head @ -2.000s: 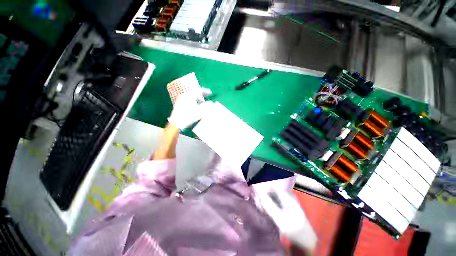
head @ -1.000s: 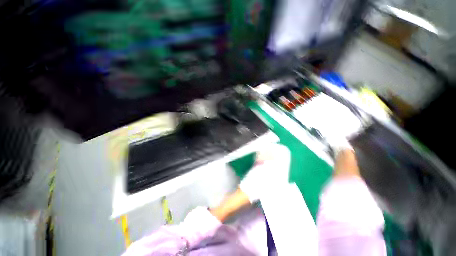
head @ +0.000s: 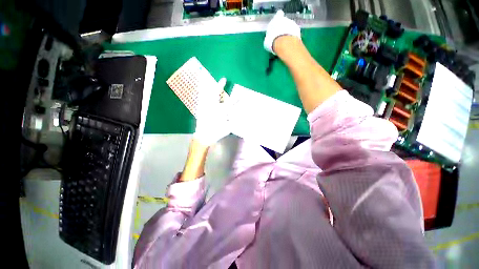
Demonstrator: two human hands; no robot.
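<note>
My left hand (head: pixel 211 120), in a white glove, grips the lower right corner of a cream sheet with rows of red-orange marks (head: pixel 185 84). Plain white paper (head: pixel 268 114) lies against the hand's right side. My right hand (head: pixel 282 32), also gloved, reaches forward to the mat's far edge, just below a circuit board (head: pixel 252 12) at the conveyor. Its fingertips are near the board's edge; whether they touch or hold anything cannot be told. A black pen (head: pixel 271 64) lies beside my right wrist, partly hidden. A large circuit board (head: pixel 362 79) with orange coils and white blocks lies at the right.
The green mat (head: pixel 168 50) spans the bench. At the left, a white shelf holds a keyboard (head: pixel 94 184) and a dark mouse pad (head: pixel 122 86). A black tray with a red-orange bottom (head: pixel 426 186) is below the large board. Metal conveyor parts are at the back.
My right hand has gone from low beside my body to the far board. The view swung left to the monitor and back. My left hand stays by the sheet and paper.
</note>
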